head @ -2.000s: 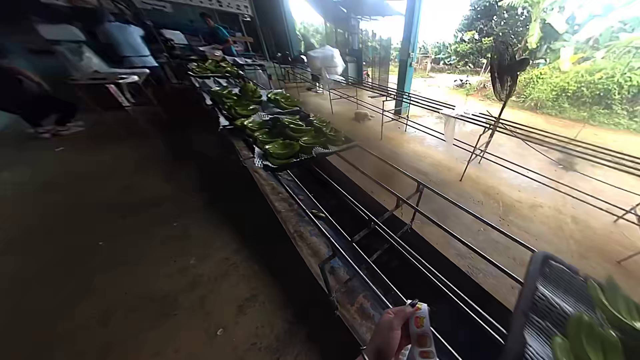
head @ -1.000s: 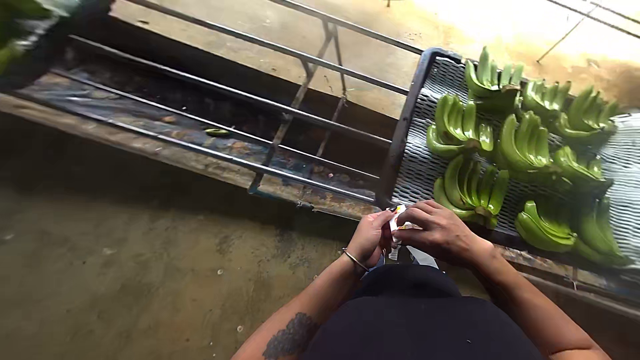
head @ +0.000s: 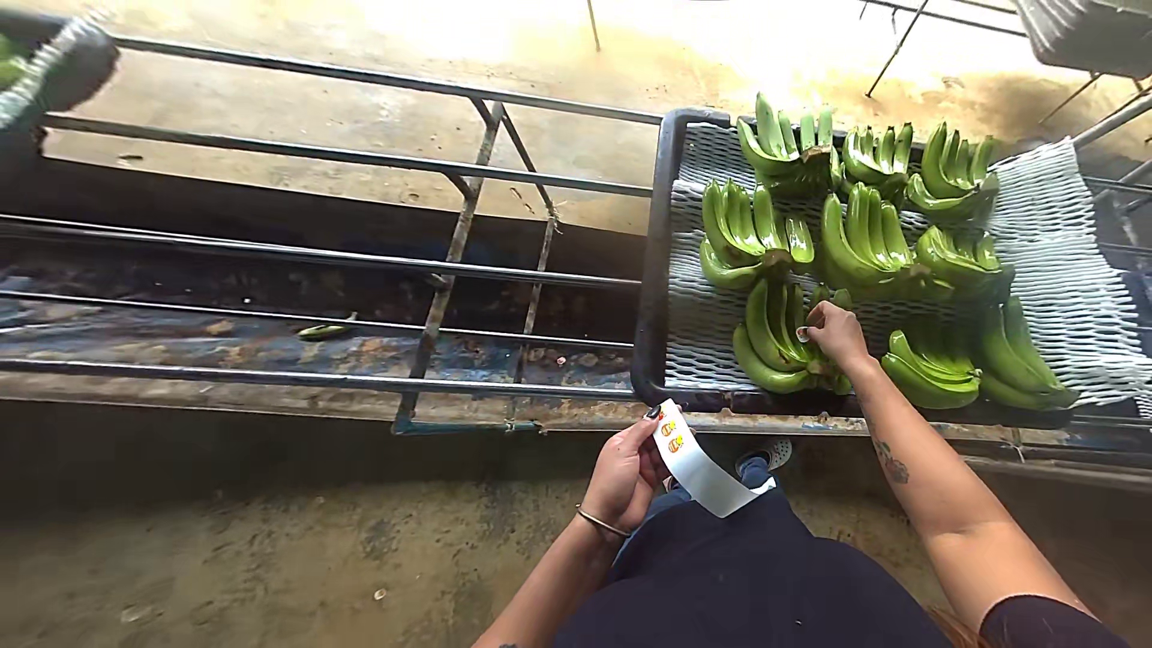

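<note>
Several hands of green bananas (head: 861, 236) lie in rows on white foam netting (head: 711, 333) in a black plastic tray (head: 654, 270). My left hand (head: 627, 472) holds a white strip of stickers (head: 697, 468) just outside the tray's near left corner; the strip's loose end curls toward my body. My right hand (head: 835, 335) reaches over the near row, at the banana hand (head: 771, 337) closest to the tray's left side. Its fingers are pinched around a small sticker (head: 802, 334) at the bananas.
The tray rests on a rack of metal rails (head: 540, 270). A small green banana (head: 324, 331) lies on the wet sheet below the rails. Part of another tray (head: 76, 67) shows at the upper left, and a grey crate (head: 1093, 36) at the upper right.
The view has swung from the long rack down to the tray. My right hand has moved from beside my left hand to the bananas, and the sticker strip now hangs unfolded from my left hand.
</note>
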